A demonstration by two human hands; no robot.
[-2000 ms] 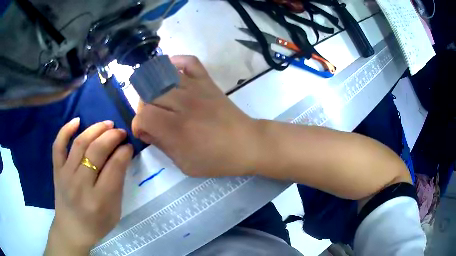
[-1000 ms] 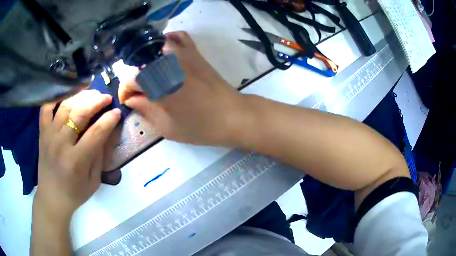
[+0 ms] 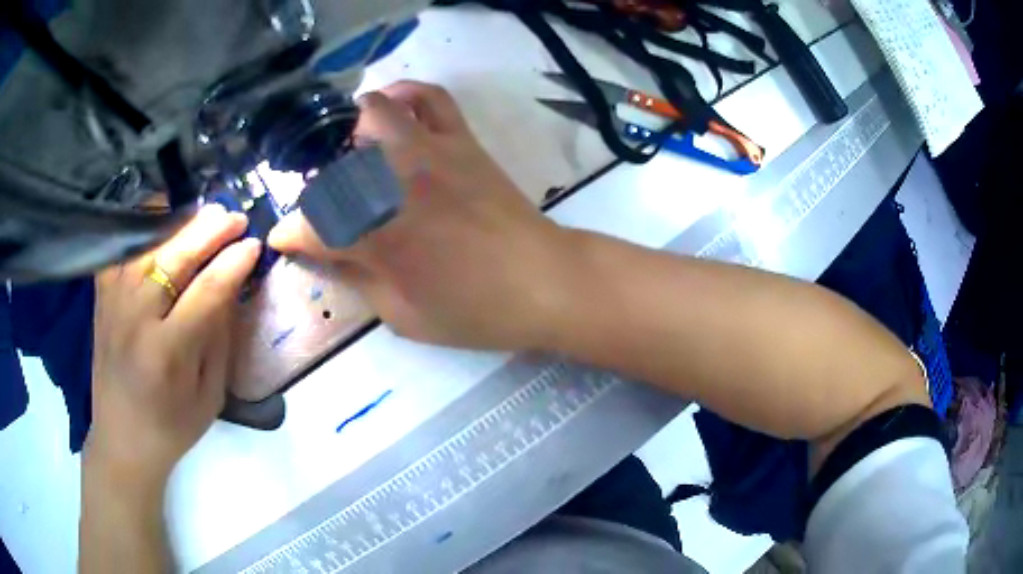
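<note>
The sewing machine head [image 3: 101,146] fills the upper left, with its lit needle area just beyond my fingertips. A small end of navy fabric [image 3: 265,220] shows between my two hands at the needle. My left hand [image 3: 180,325], with a gold ring, presses on the fabric with its fingertips. My right hand [image 3: 449,235] has its thumb and finger at the fabric's right edge, partly behind the grey ribbed knob [image 3: 350,195]. Its other fingers are curled beside the machine. The needle plate [image 3: 303,325] shows bare below the fabric.
Snips [image 3: 698,140] with orange and blue handles lie under tangled black strips [image 3: 583,67]. A black-handled tool [image 3: 802,65] and a written paper sheet [image 3: 922,73] are at upper right. A ruler scale [image 3: 449,477] runs along the table's front edge. Navy cloth [image 3: 752,477] hangs below.
The navy fabric has moved up toward the needle, uncovering the needle plate. My left hand has moved up and left, and its fingertips now lie close to my right hand's.
</note>
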